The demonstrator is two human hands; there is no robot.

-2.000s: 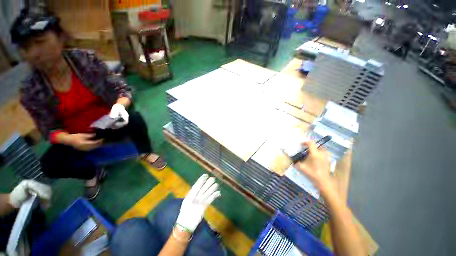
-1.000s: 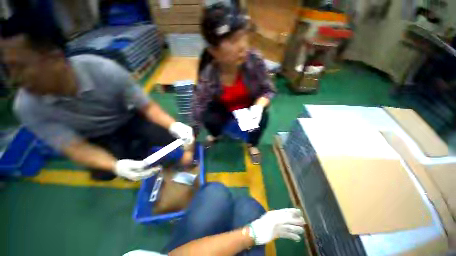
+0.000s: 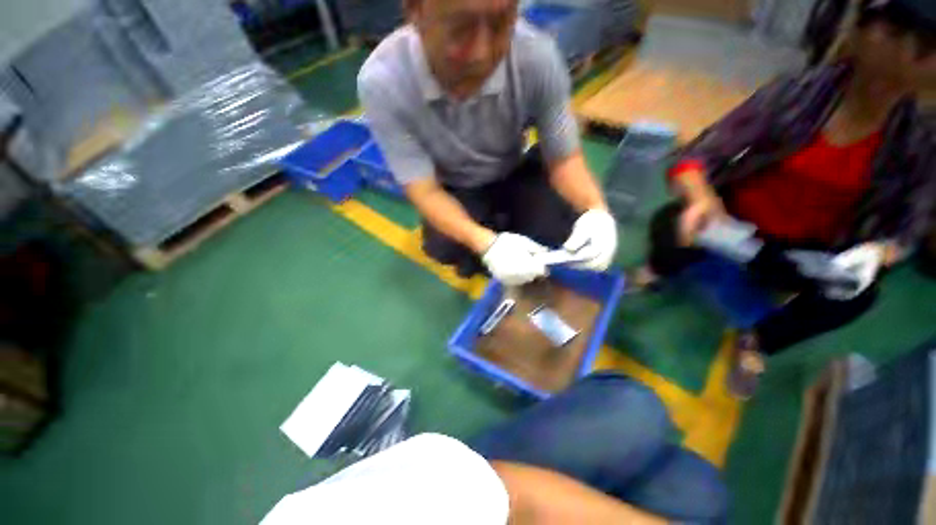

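Observation:
Neither of my hands is in view; only my white sleeve and a bare forearm show at the bottom edge. In front of my knees is a blue bin (image 3: pixel 501 377) with a brown cardboard liner (image 3: pixel 518 354). A narrow slotted metal piece (image 3: pixel 497 317) and a small silver plate (image 3: pixel 555 326) lie in it. A leaning pile of flat metal plates (image 3: pixel 354 412) lies on the green floor to the left of my knees.
A squatting person in white gloves holds a small pale piece (image 3: pixel 559 256) over the bin. Another person at right holds metal plates (image 3: pixel 731 238). More blue bins (image 3: pixel 330 162) and a film-wrapped pallet load (image 3: pixel 195 154) stand behind left. A panel stack (image 3: pixel 888 441) is at the right edge.
My view has swung left. My gloved left hand has left the picture. The floor pile and wrapped load have come into view. The squatting person's hands are now close together above the bin.

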